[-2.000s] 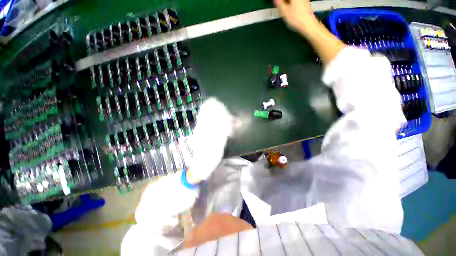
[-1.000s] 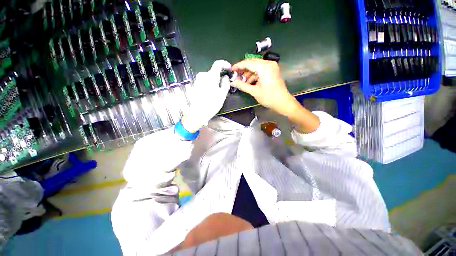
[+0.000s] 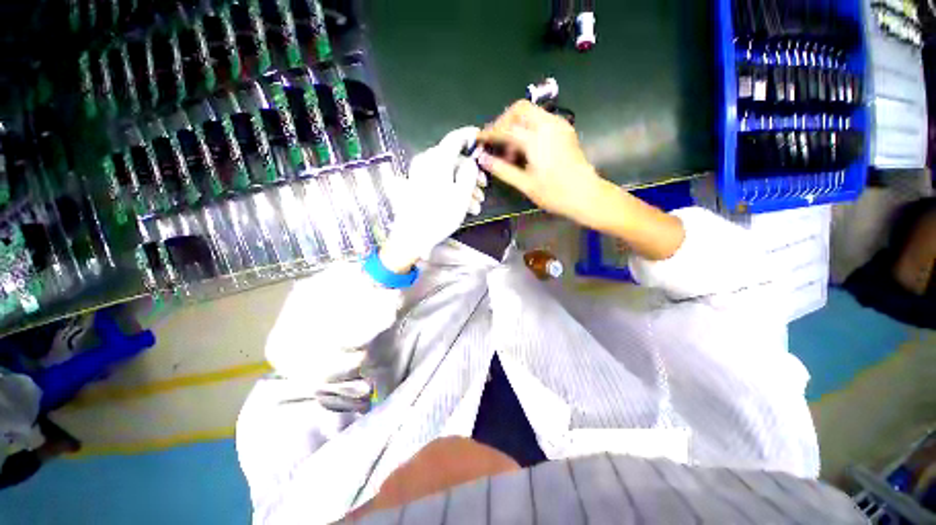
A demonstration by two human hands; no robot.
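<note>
My gloved left hand [image 3: 436,195], with a blue wrist band [image 3: 390,270], and my bare right hand [image 3: 544,159] meet over the bench's front edge. Between their fingertips is a small black part [image 3: 472,150], mostly hidden and blurred. Both hands grip it. A small white part [image 3: 542,90] lies on the green mat just behind my right hand, with a dark part partly hidden beside it. Another white part with a red end [image 3: 585,31] lies further back, next to a dark part [image 3: 561,25].
Clear trays [image 3: 267,217] with rows of green circuit boards [image 3: 231,144] fill the left. A blue bin [image 3: 729,113] with rows of black parts stands right, a white stack [image 3: 806,256] below it. A brown bottle [image 3: 540,264] is at the bench edge. Part of a person [image 3: 913,251] shows far right.
My right hand has come back from the far side of the bench to meet my left hand. In the last second both hands stayed together while the view shifted slightly.
</note>
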